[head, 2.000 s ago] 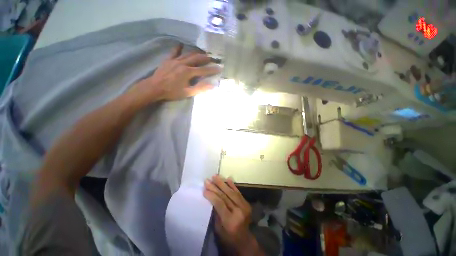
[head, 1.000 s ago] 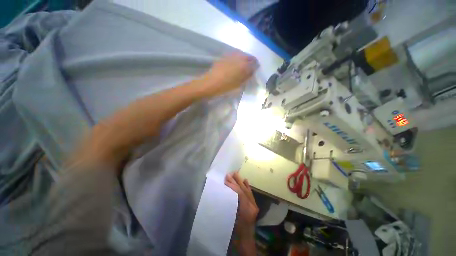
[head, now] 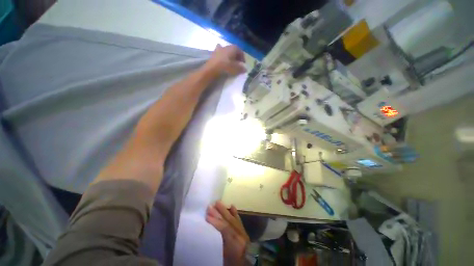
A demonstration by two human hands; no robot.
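Observation:
A large light-grey fabric panel (head: 109, 78) spreads over the table at left. A long white strip (head: 200, 208) runs along its right side, past the glare at the needle, and down over the table's front edge. My left hand (head: 228, 58) is beyond the needle area at the far end of the strip, fingers curled on the panel's edge. My right hand (head: 228, 226) is at the front edge, fingers on the strip's right edge; its thumb is hidden. The sewing machine (head: 312, 114) stands right of the strip; glare hides its presser foot and needle.
Red-handled scissors (head: 293, 189) and blue thread snips (head: 323, 201) lie on the table right of the strip. A white roll (head: 265, 227) is below the front edge. Grey cut pieces (head: 405, 234) are piled at right. A blue edge (head: 208, 23) borders the table's far side.
The view has swung, showing more of the machine and the table's far edge. My left hand has moved from beside the needle to farther back along the fabric. My right hand stays by the strip.

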